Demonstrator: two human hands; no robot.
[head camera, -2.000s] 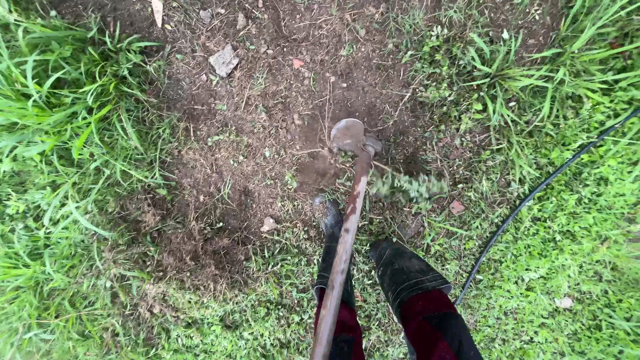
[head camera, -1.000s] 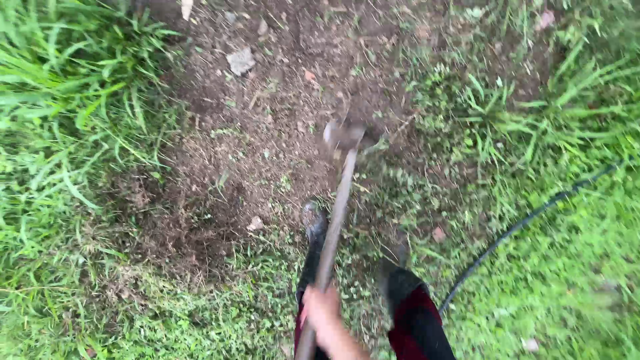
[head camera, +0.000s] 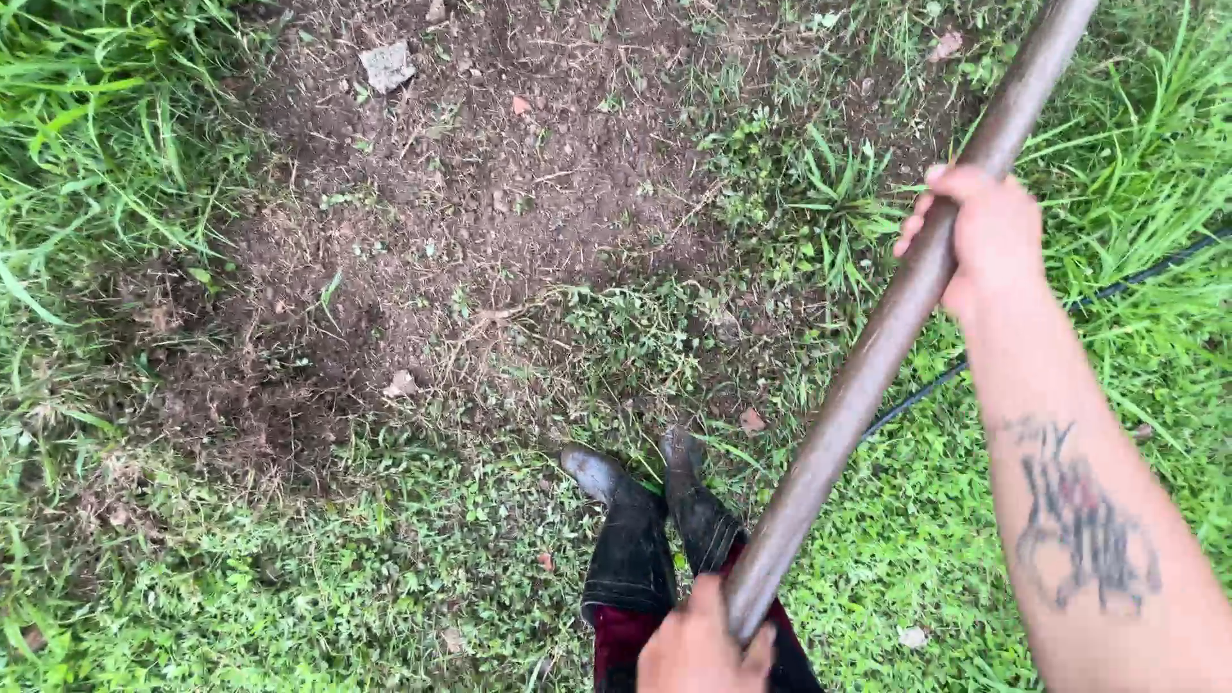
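A long brown wooden hoe handle (head camera: 866, 375) slants from the bottom centre to the top right edge; its head is out of view. My right hand (head camera: 982, 231) is closed around the handle's upper part, at the right. Near the handle's lower end, my left hand (head camera: 707, 645) grips it at the bottom of the view. Beneath lie bare brown soil (head camera: 577, 144) and a low patch of uprooted or cut weeds (head camera: 626, 337), just ahead of my boots.
My dark boots (head camera: 626, 539) stand close together on short green plants. A grey stone (head camera: 387, 66) lies at the upper left, with smaller stones about. Tall grass (head camera: 96, 115) borders the soil on both sides. A black hose or cable (head camera: 914, 395) runs behind the handle at the right.
The hoe has swung up to the right, and its head, earlier on the soil, has left the view. Both hands now show on the handle. My feet have come closer together.
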